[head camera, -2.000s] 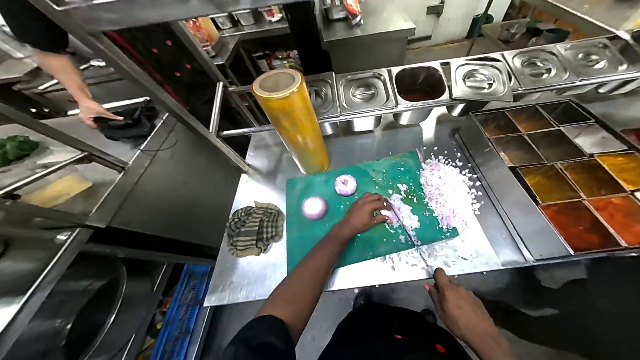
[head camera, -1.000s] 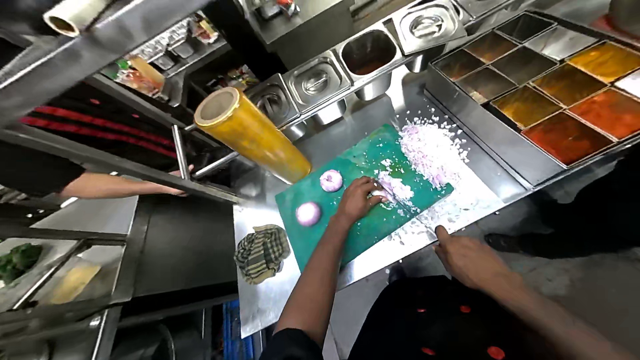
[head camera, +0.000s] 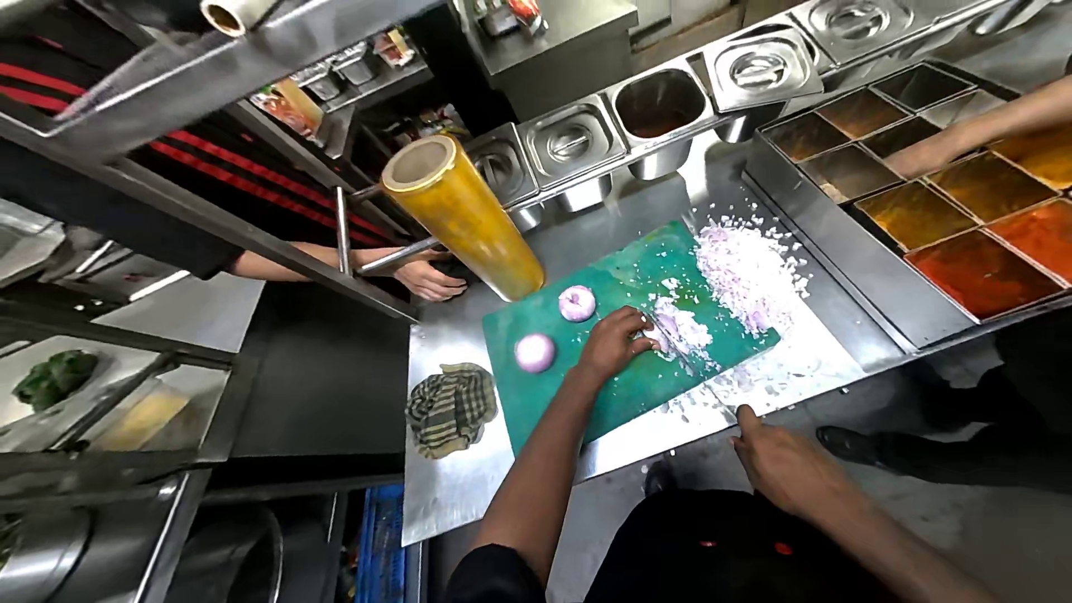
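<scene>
My left hand (head camera: 618, 342) grips a partly cut onion (head camera: 657, 333) on the green cutting board (head camera: 544, 402), fingertips beside the blade. In my right hand (head camera: 775, 456) is the handle of a knife (head camera: 702, 377), whose blade reaches up and left over the board's near edge to the cut onion. Chopped onion (head camera: 685, 328) lies around the blade, and a larger heap of diced onion (head camera: 749, 272) covers the board's right end and the steel beside it. Two peeled onions, one upper (head camera: 577, 303) and one lower (head camera: 534, 353), rest left of my left hand.
A yellow film roll (head camera: 469, 222) stands behind the board; a striped cloth (head camera: 450, 410) lies left. Lidded steel containers (head camera: 571, 144) line the back. At right, another person's arm (head camera: 980, 130) reaches over sauce trays (head camera: 984, 272). Another person's hand (head camera: 431, 278) rests near the roll.
Another person's arm has come in over the trays at right. The person at left has moved a hand close to the yellow roll. The view has shifted and turned.
</scene>
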